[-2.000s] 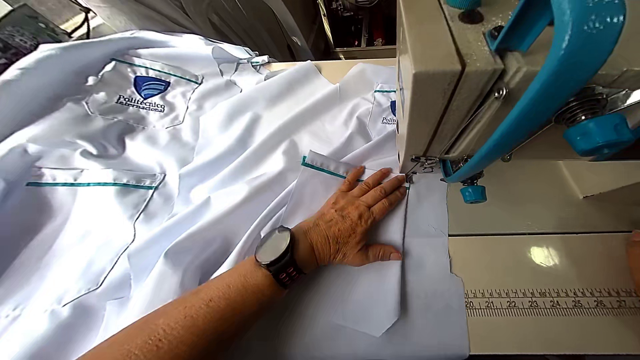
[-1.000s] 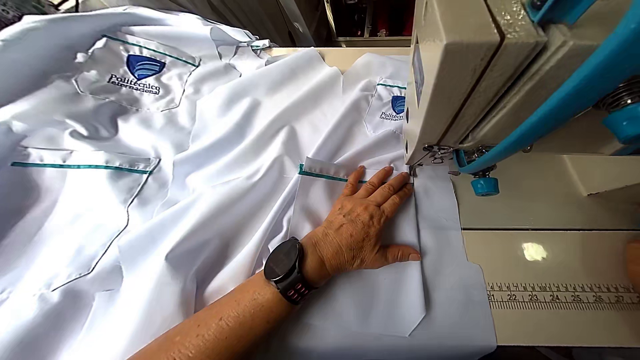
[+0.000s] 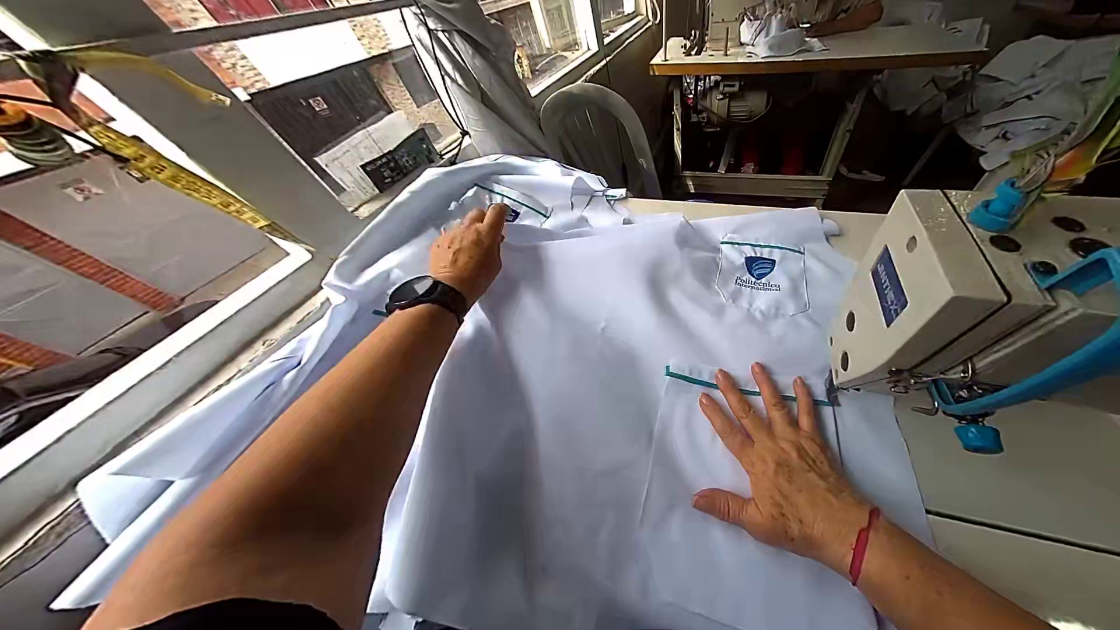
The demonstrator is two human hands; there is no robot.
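Observation:
White cloth (image 3: 569, 394) spreads over the sewing table. My left hand (image 3: 470, 249), with a black watch at its wrist, pinches an edge of this cloth near the back left, beside a half-covered small pocket (image 3: 525, 203). My right hand (image 3: 783, 477), with a red band at the wrist, lies flat with fingers spread on a large white pocket piece (image 3: 691, 455) with a teal trim. Beyond it is a small pocket with a blue embroidered emblem (image 3: 761, 273). The sewing machine head (image 3: 927, 289) stands right of the large pocket, whose upper right corner lies by the needle area.
A window frame (image 3: 175, 385) runs along the left, with a yellow measuring tape (image 3: 175, 179) hanging there. A plastic chair (image 3: 599, 131) stands behind the table. Farther back are another sewing table (image 3: 822, 61), a co-worker's arm (image 3: 849, 17) and piled white cloth (image 3: 1041, 96).
My left hand has moved off the large pocket to the cloth at the back left and grasped it. My right hand now rests on the large pocket. The view has swung up and widened.

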